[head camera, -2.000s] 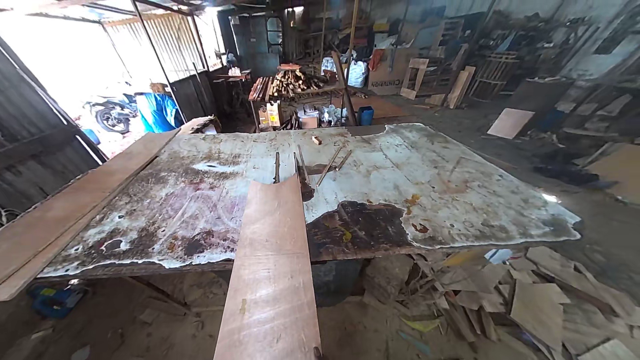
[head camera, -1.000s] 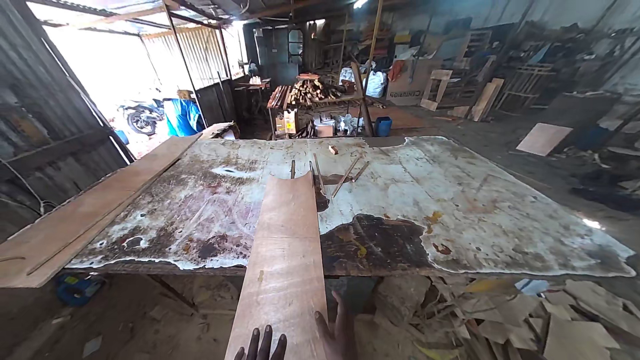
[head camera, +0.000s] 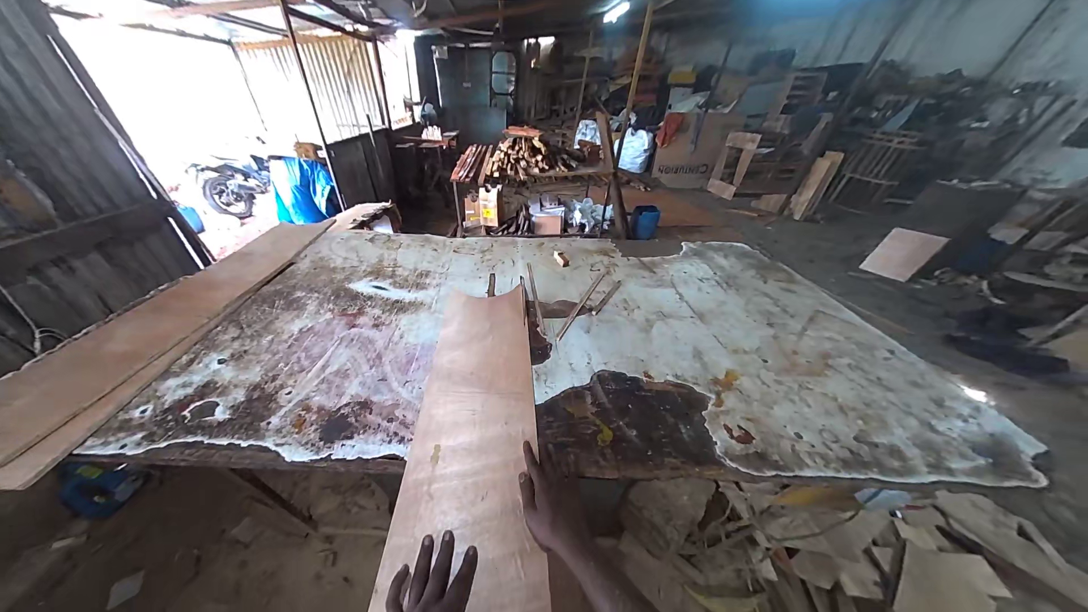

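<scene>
A long plywood strip [head camera: 476, 399], its far end cut in a concave curve, lies over the near edge of a worn, stained worktable [head camera: 782, 357] and reaches toward me. My left hand [head camera: 432, 578] rests with spread fingers on the strip's near part. My right hand [head camera: 548, 501] is at the strip's right edge, its fingers on the face and side. Past the curved end lie thin wooden sticks [head camera: 581, 304] and a small wood block [head camera: 561, 258].
Long boards [head camera: 161, 340] lie along the table's left side. Plywood offcuts [head camera: 935, 569] are heaped on the floor at the lower right. A blue object [head camera: 98, 489] sits under the left corner. Beyond the table stands a bench with stacked wood pieces [head camera: 527, 157].
Two seconds ago no hands were in view. Both hands came onto the near part of the strip, and my right hand is now farther up its right edge.
</scene>
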